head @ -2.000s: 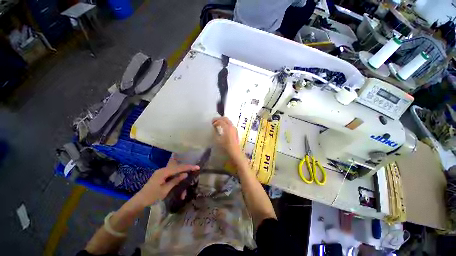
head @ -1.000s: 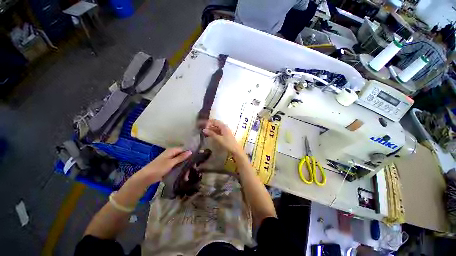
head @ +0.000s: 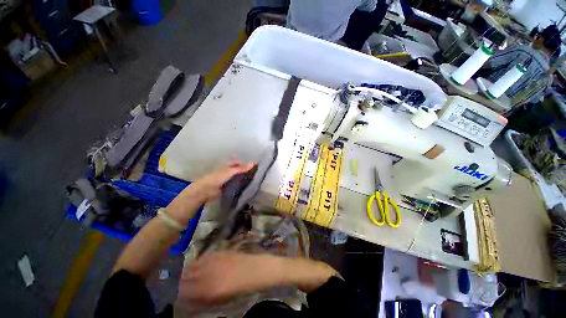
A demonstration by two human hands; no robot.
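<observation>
A long grey-brown fabric chain (head: 287, 105) lies across the white table and runs down to the worker's lap. My left hand (head: 228, 176) is at the table's front edge, closed on the grey fabric pieces (head: 251, 186). My right hand (head: 208, 279) is low over the beige-brown apron (head: 285, 233), blurred. Its fingers are not clear, and whether it holds the lower end of the fabric cannot be told.
Yellow-handled scissors (head: 383, 208) lie on the bed of the white sewing machine (head: 428, 149). Yellow tape (head: 323, 186) crosses the table. A blue crate (head: 164, 194) with grey bundles (head: 133, 140) stands at left. A white trough (head: 335, 59) and a person (head: 323, 18) are behind.
My right hand has moved from the strip on the table down to the lap. My left hand has moved up and forward with the fabric. The chain's far part has shifted right.
</observation>
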